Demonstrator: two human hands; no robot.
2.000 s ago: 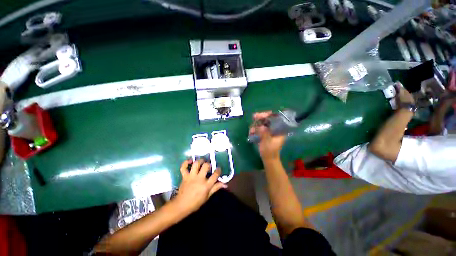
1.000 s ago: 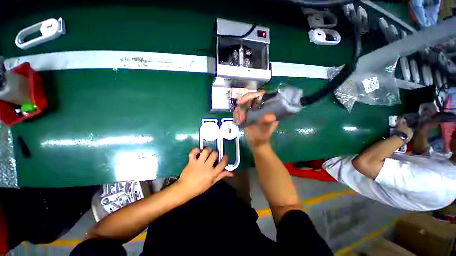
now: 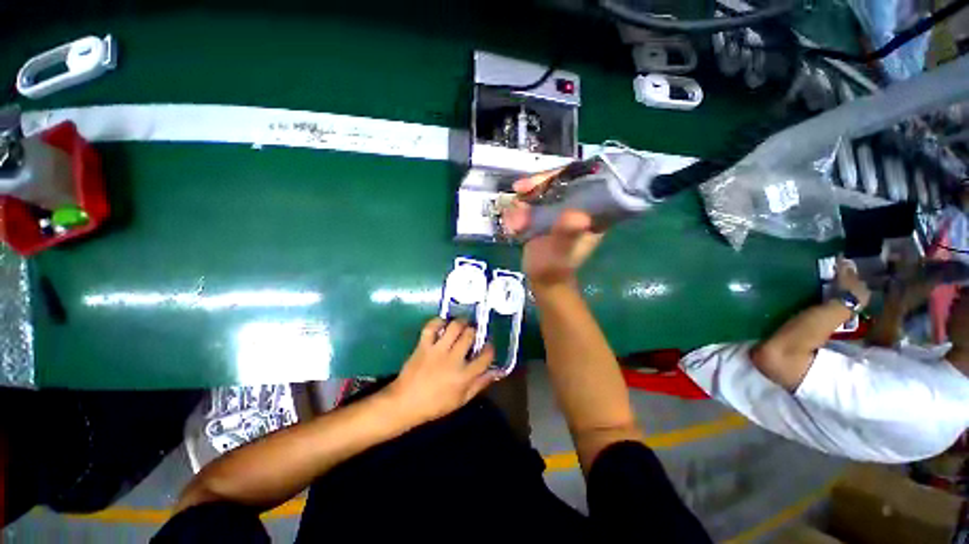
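Two white plastic housings, the left one and the right one, lie side by side on the green bench, round ends away from me. My left hand rests on their near part, fingers over the loops. My right hand grips the grey electric screwdriver at the front ledge of the screw feeder. The driver's tip is hidden by my fingers and too blurred to tell. A black cable runs from its rear.
Another white housing lies far left. A red tray holds a bottle and a green object. More housings lie at the back. A clear bag lies right of the feeder. Another person's arm works at the right.
My right hand has brought the screwdriver from the open bench to the feeder's front ledge. My left hand stays on the housings, which now lie slightly angled. The view has shifted.
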